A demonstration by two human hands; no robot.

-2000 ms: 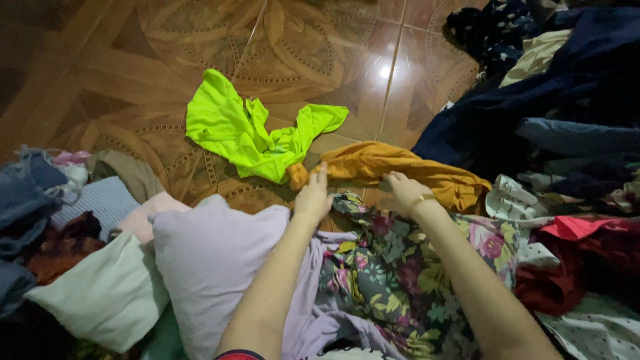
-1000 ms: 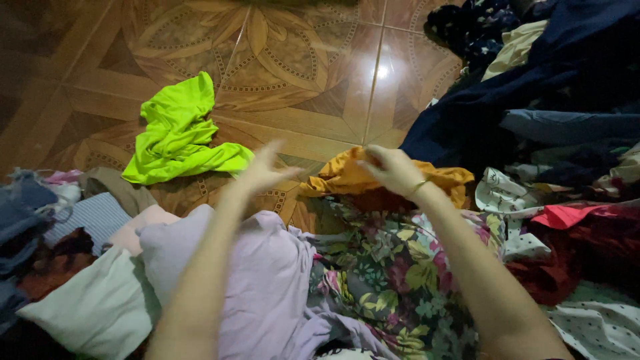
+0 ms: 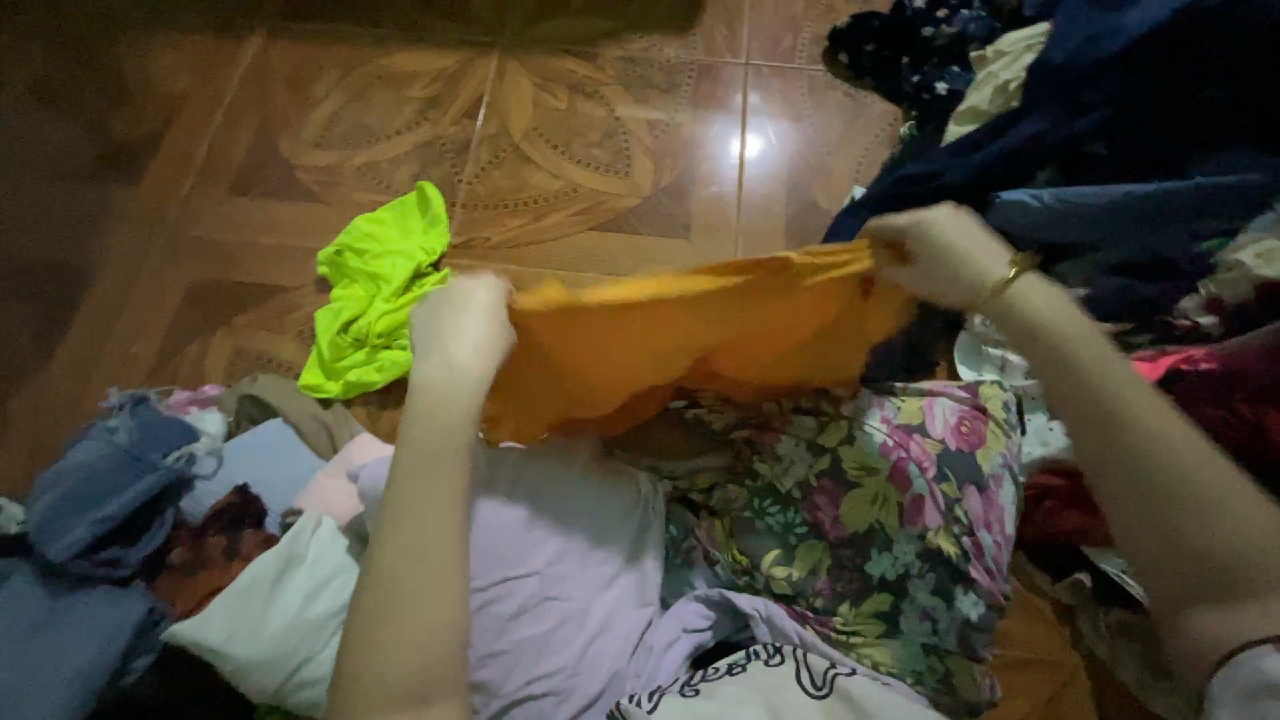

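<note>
An orange cloth garment (image 3: 690, 330) is stretched between my two hands, raised above the floor and blurred by motion. My left hand (image 3: 462, 330) grips its left end, and my right hand (image 3: 935, 255), with a gold-coloured bracelet at the wrist, grips its upper right corner. Just left of my left hand a neon yellow-green garment (image 3: 375, 300) lies crumpled on the tiles. Below the orange cloth are a floral garment (image 3: 870, 510) and a lavender garment (image 3: 560, 570), the latter partly hidden by my left forearm.
Denim (image 3: 105, 490), a white cloth (image 3: 280, 610) and other clothes are heaped at the left. Dark blue clothes (image 3: 1130, 120) and a red garment (image 3: 1220, 400) pile up at the right. Patterned floor tiles (image 3: 560, 130) reflect a light beyond my hands.
Both hands have taken hold of the orange garment, which lay bunched on the floor before, and it is now lifted and spread. The yellow-green garment was moved left between the two earlier frames.
</note>
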